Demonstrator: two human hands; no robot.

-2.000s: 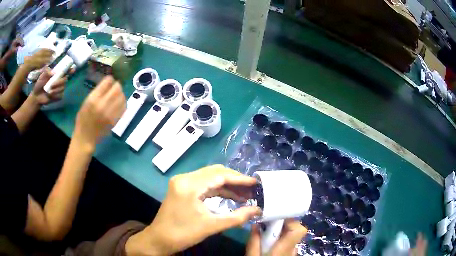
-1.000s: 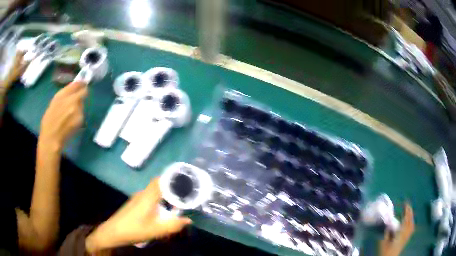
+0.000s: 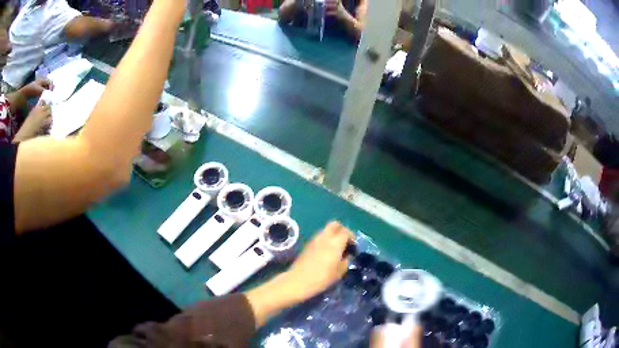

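Observation:
My left hand (image 3: 309,268) is at the upper left corner of the plastic sheet (image 3: 319,316), its fingertips closed on a black cap (image 3: 349,250). My right hand (image 3: 397,338), cut off by the bottom edge, holds a white handheld fan (image 3: 410,291) upright over the sheet; its round head shows a pale centre without a black cap. Rows of black caps (image 3: 468,323) lie on the sheet. Several capped fans (image 3: 234,255) lie left of the sheet, black centres facing up.
A neighbour's raised arm (image 3: 115,143) crosses the left side, near the press fixture (image 3: 159,160) and a crumpled white cloth (image 3: 186,122). A pale post (image 3: 356,109) and rail (image 3: 407,221) edge the conveyor. White fans (image 3: 594,329) lie far right; brown cardboard (image 3: 489,102) stands across the conveyor.
A fan without a black centre is now in my right hand over the sheet. My left hand has moved to the sheet's corner. The neighbour's arm has risen. The view has tilted up.

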